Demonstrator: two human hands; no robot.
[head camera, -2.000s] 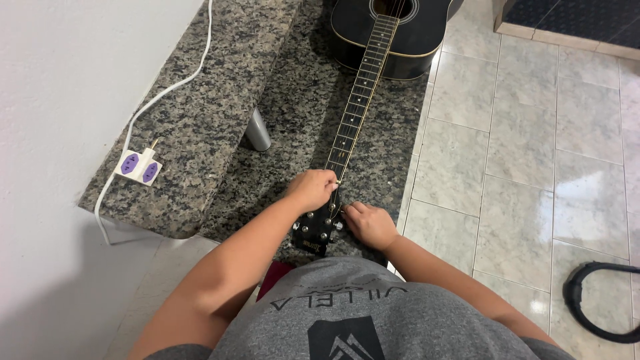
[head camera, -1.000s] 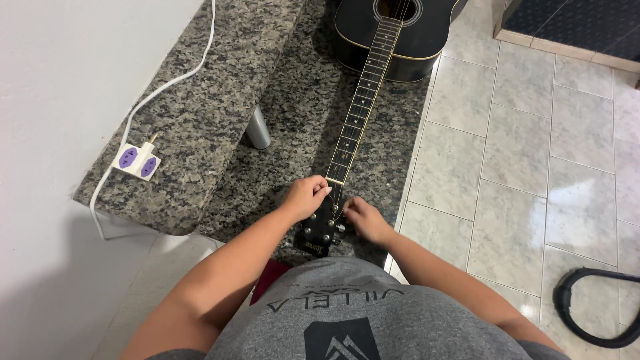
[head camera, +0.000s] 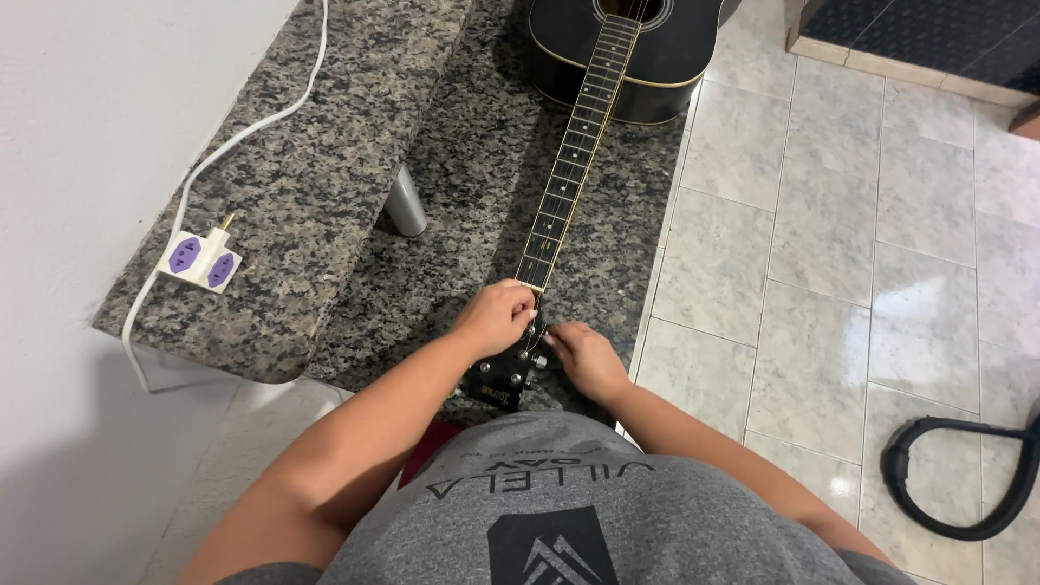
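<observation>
A black acoustic guitar [head camera: 626,69] lies face up, its neck [head camera: 569,175] pointing toward me. My left hand [head camera: 497,317] rests over the nut and upper headstock, fingers curled and pinching a thin string there. Just right of the headstock [head camera: 497,380], my right hand [head camera: 587,357] has thumb and forefinger together at what looks like the same string, which bends in a loose curve near a tuning post. Metal posts and a tuning peg [head camera: 539,361] show between and below the hands. My left fingers hide part of the nut.
The guitar rests on a granite slab [head camera: 479,195]. A higher granite ledge [head camera: 268,187] at left holds a white cable [head camera: 244,130] and a plug adapter [head camera: 199,262] with purple sockets. A metal leg [head camera: 405,203] stands between. A black hose-like loop [head camera: 902,487] lies on the tiled floor.
My right hand has lifted from beside the headstock and shifted toward the tuning posts, its fingers now pinched. My left hand stays near the nut.
</observation>
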